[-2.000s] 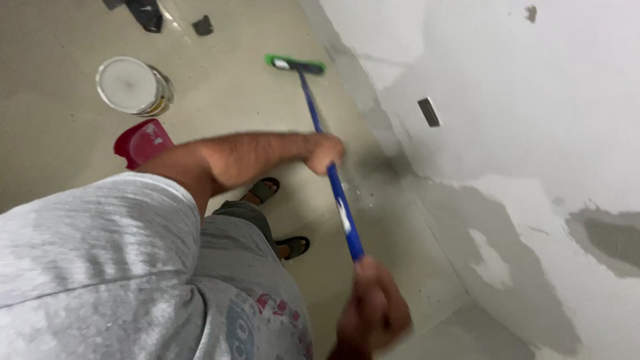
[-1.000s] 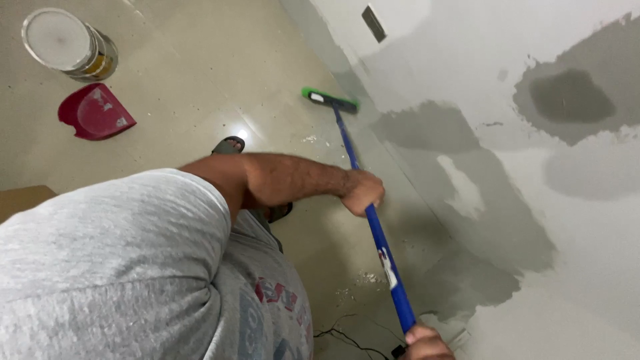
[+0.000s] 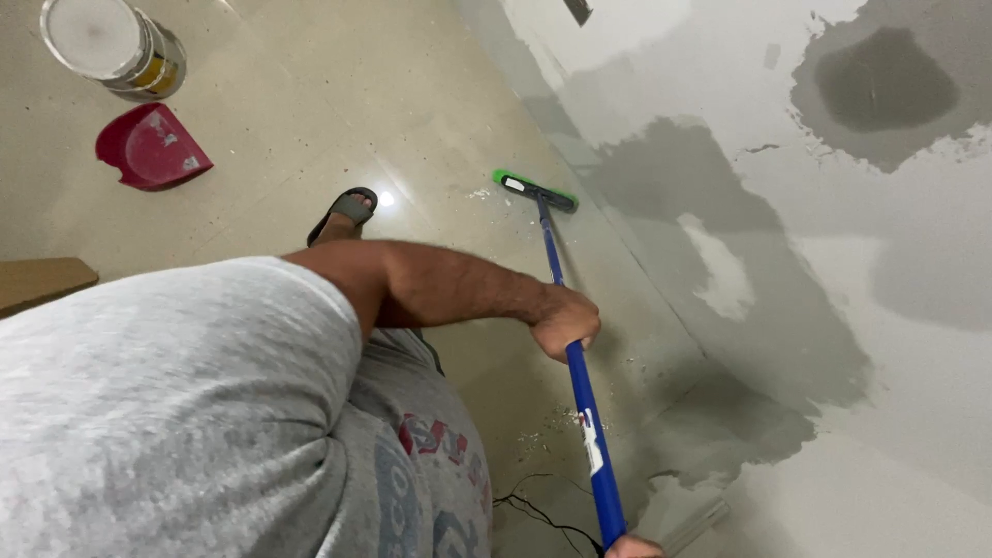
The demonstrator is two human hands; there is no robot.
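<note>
A broom with a blue handle [image 3: 587, 411] slants down the head view, its dark head edged with green bristles [image 3: 536, 191] on the floor close to the wall. My left hand [image 3: 567, 324] is wrapped around the middle of the handle. At the bottom edge, my right hand [image 3: 634, 547] holds the handle's upper end; only part of that hand shows. Pale crumbs of debris [image 3: 480, 193] lie just left of the broom head, and more crumbs [image 3: 531, 442] are scattered left of the handle. A red dustpan [image 3: 159, 151] with whitish residue rests on the floor at upper left.
A lidded bucket [image 3: 151, 66] stands beside the dustpan. The wall [image 3: 821, 263] at right has gray patches. Dark cables [image 3: 542, 515] lie on the floor at the bottom. A brown board or piece of cardboard [image 3: 46, 280] is at the left edge, and my sandaled foot [image 3: 349, 209] is near the center.
The broom head has moved along the floor beside the wall, nearer to me than a second ago. Both hands have stayed on the handle. The view has shifted.
</note>
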